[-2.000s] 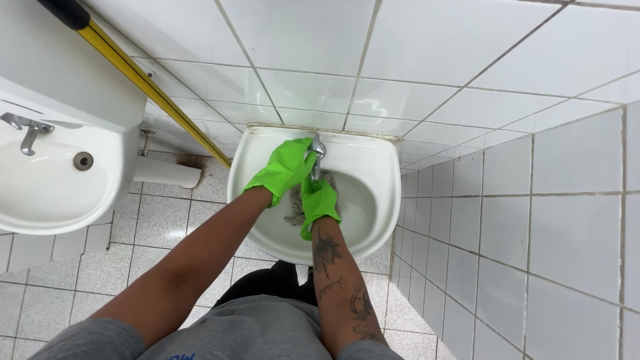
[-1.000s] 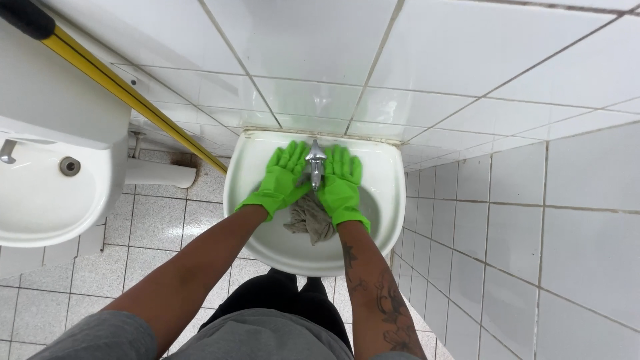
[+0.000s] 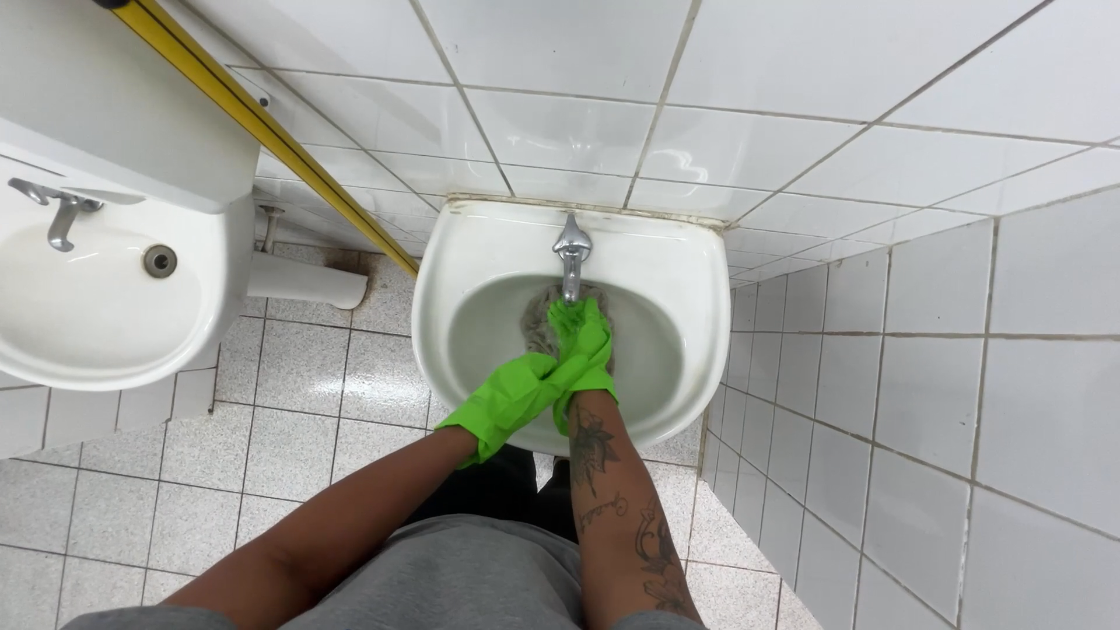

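Both hands wear bright green rubber gloves over a white ceramic washbasin (image 3: 709,350). My right hand (image 3: 582,337) is under the spout of the chrome faucet (image 3: 571,249), palm up with its fingers near the outlet. My left hand (image 3: 516,394) lies against the right glove near the wrist; whether its fingers grip the glove is not clear. A wet grey cloth (image 3: 538,324) lies in the bowl behind the gloves, partly hidden by them. No object shows in either palm.
A second washbasin (image 3: 96,324) with its own faucet (image 3: 66,214) stands at the left. A yellow pole (image 3: 280,140) leans between the basins. White wall tiles (image 3: 560,122) rise behind, and a tiled wall (image 3: 927,394) stands at the right.
Both hands have moved from either side of the faucet to below its spout, and the left now touches the right glove. The cloth stays in the bowl.
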